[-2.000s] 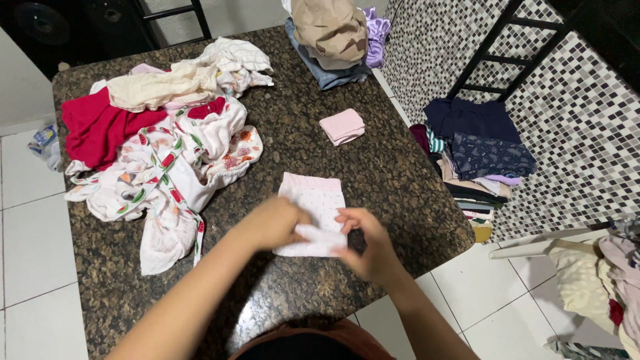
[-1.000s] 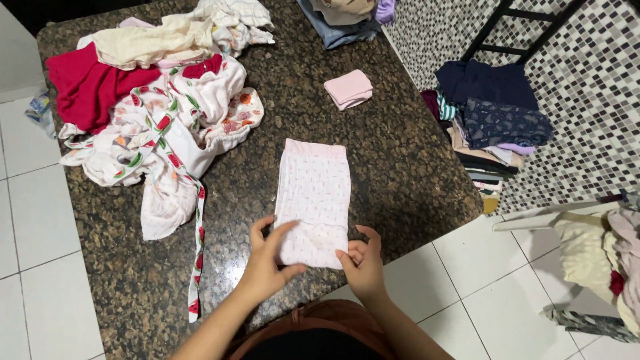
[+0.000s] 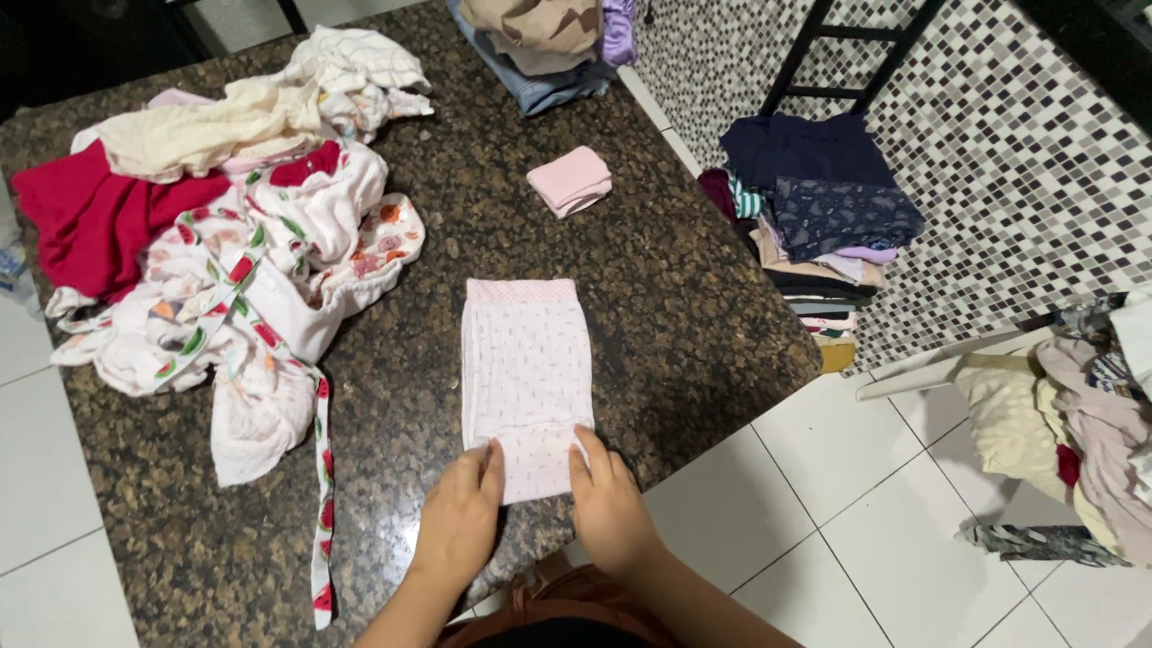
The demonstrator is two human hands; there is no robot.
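Note:
A white garment with small pink marks and a pink band (image 3: 526, 360) lies flat on the dark granite tabletop (image 3: 405, 549), its near end folded over. My left hand (image 3: 463, 504) rests at the fold's left corner, fingertips on the cloth. At the right corner, my right hand (image 3: 612, 499) touches the same fold with its fingers. Whether either hand pinches the cloth is hard to tell. Beyond the garment sits a small folded pink cloth (image 3: 570, 182). A loose heap of baby clothes (image 3: 261, 261), with a watermelon-print strap (image 3: 324, 513), spreads over the left side.
At the table's far edge lie folded jeans (image 3: 540, 85) under a camouflage-print garment (image 3: 540, 27). Right of the table, a stack of folded clothes (image 3: 823, 207) stands by the mosaic-tiled wall (image 3: 981, 180). More clothes (image 3: 1044, 423) hang at the far right above the tiled floor.
Two seconds ago both hands were over the garment's middle with cloth bunched between them; now it lies flat and longer, with my hands at its near end. The view has shifted somewhat.

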